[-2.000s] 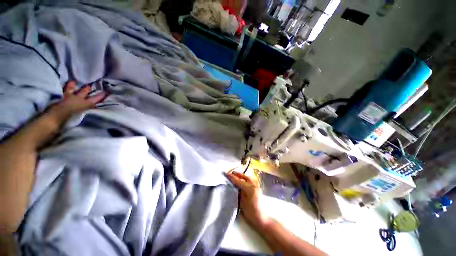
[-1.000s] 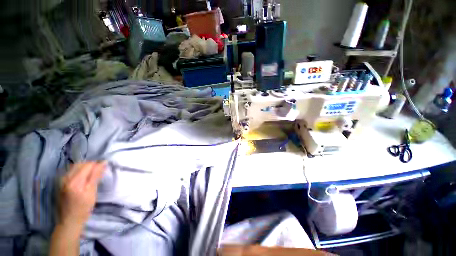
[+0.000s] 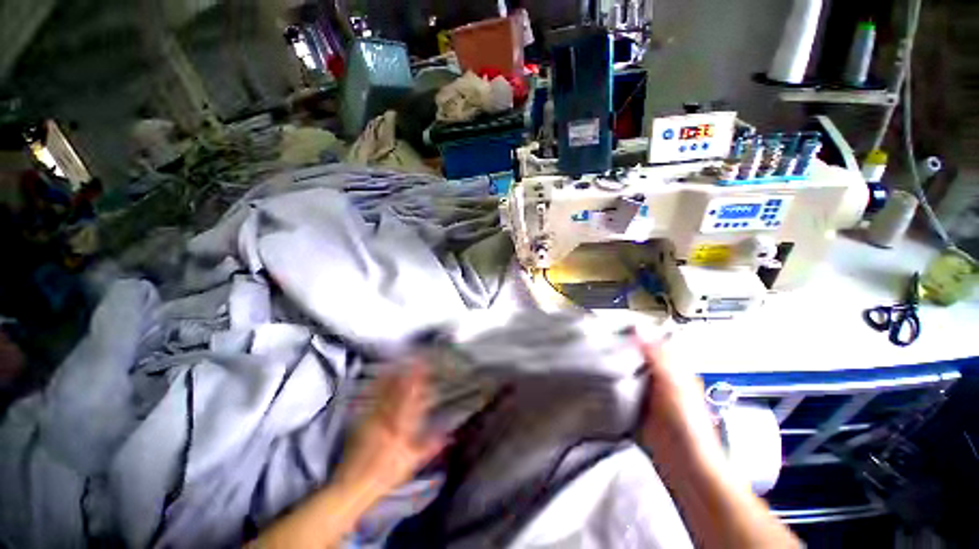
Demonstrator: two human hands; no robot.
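The large grey fabric point(image 3: 333, 252) lies heaped left of the sewing machine point(image 3: 687, 220) and hangs over the table's front edge towards the lap. My left hand point(image 3: 397, 424) is blurred, at the fabric's front part with fingers spread; whether it grips cloth cannot be told. My right hand point(image 3: 668, 391) is shut on the fabric at its right end, in front of the machine and below the needle area. The cloth between my hands is blurred. A paler cloth point(image 3: 612, 504) covers the lap. The needle plate point(image 3: 590, 295) is lit yellow.
Black scissors point(image 3: 900, 322) lie at the table's point(image 3: 816, 343) right. A white cone point(image 3: 751, 445) hangs below the table edge. A display box point(image 3: 692, 137) and several bobbins point(image 3: 773, 156) stand on the machine. A dark upright box point(image 3: 581, 97) stands behind its head. Crates point(image 3: 478, 150) are behind.
The fabric edge has left the needle area and is drawn towards the lap. My left hand has moved right, and my right hand has risen from the bottom edge onto the cloth. The view has shifted.
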